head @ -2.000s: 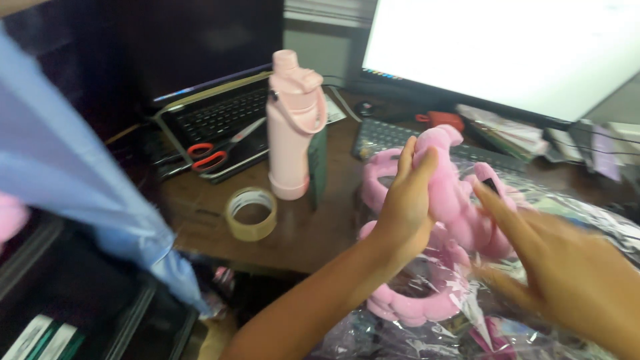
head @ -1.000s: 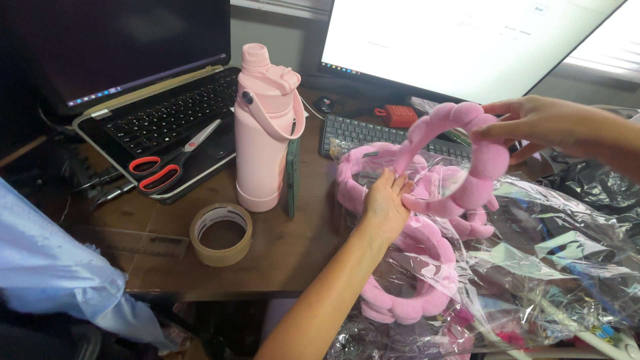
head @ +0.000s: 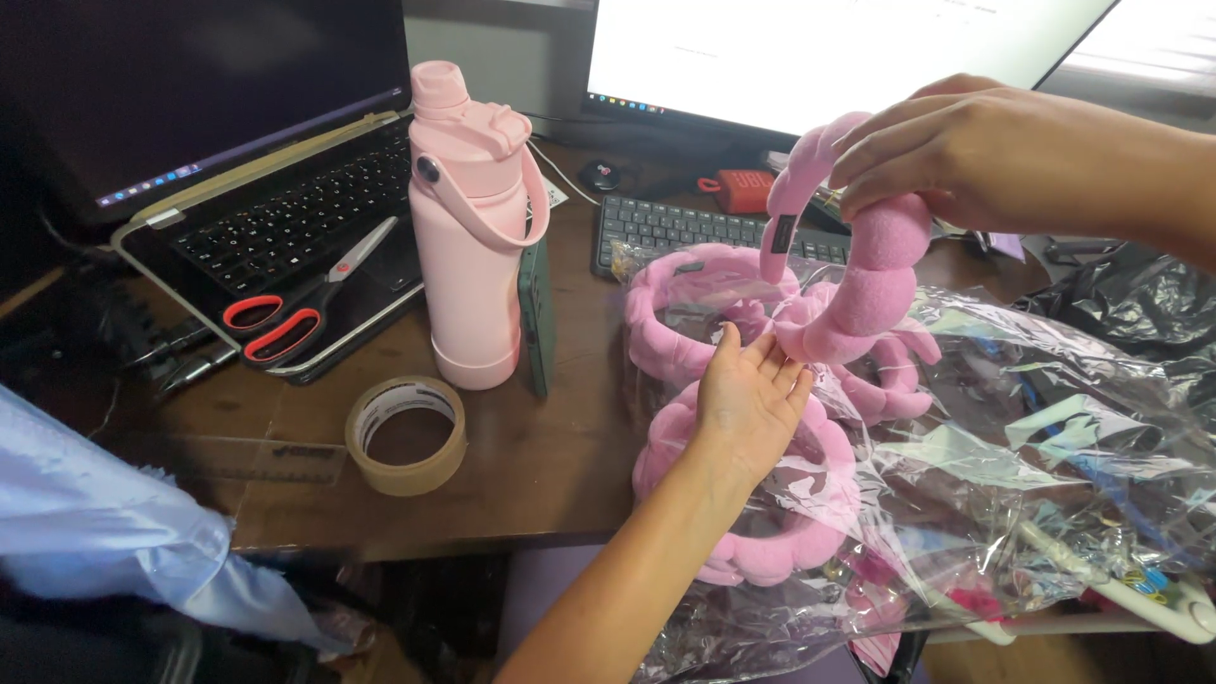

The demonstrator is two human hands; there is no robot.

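A pink padded headband (head: 879,256) hangs from my right hand (head: 959,157), whose fingers close over its top. A small dark tag shows near one end of it. My left hand (head: 750,404) is palm up with its fingers spread, at the lower end of that headband; whether the fingertips touch it I cannot tell. More pink padded headbands lie around and under my left hand: one at the upper left (head: 655,323), one below (head: 836,475) and one to the right (head: 898,380). Clear plastic wrap (head: 959,456) lies about them.
A pink bottle (head: 470,275) stands mid-desk, a dark green phone-like object (head: 539,318) leaning on it. Around are a tape roll (head: 407,437), a clear ruler (head: 275,461), scissors (head: 313,304) on a laptop (head: 256,218), a keyboard (head: 674,228), a red JBL speaker (head: 746,190) and a monitor (head: 760,66).
A second ago both hands were at the raised headband, held as a ring. Now it hangs from my right hand with its ends turned, and my left hand has opened, palm up.
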